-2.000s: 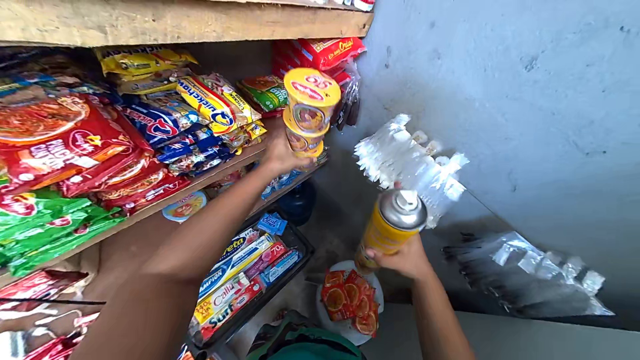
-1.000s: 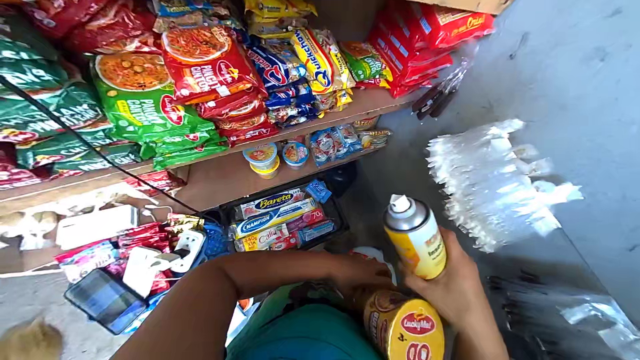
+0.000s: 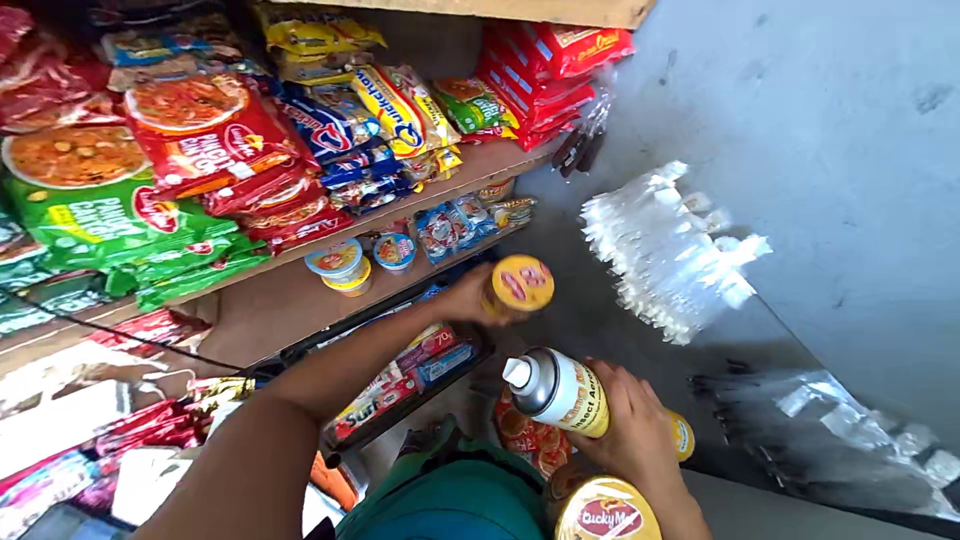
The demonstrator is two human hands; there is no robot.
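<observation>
My left hand (image 3: 476, 296) is closed around a noodle cup with a yellow lid (image 3: 523, 283), held over the dark floor gap beside the lower shelf. My right hand (image 3: 634, 424) grips a white and yellow insect aerosol can (image 3: 566, 394), tilted with its white nozzle toward the upper left. Below that hand, near my body, is another noodle cup with a gold lid (image 3: 609, 514); what supports it is hidden. Cups with blue lids (image 3: 335, 259) stand on the lower shelf, left of my left hand.
Noodle packets (image 3: 214, 135) fill the wooden shelf (image 3: 465, 161). A black tray (image 3: 409, 401) below holds detergent packs (image 3: 375, 397). Clear plastic bags (image 3: 667, 247) hang on the grey wall (image 3: 847, 150) at right. A plate area with red packets (image 3: 525, 435) lies low, partly hidden. A cable crosses at left.
My left hand has moved from low beside my body toward the lower shelf, with a cup in it. The aerosol can has tipped over to the left in my right hand.
</observation>
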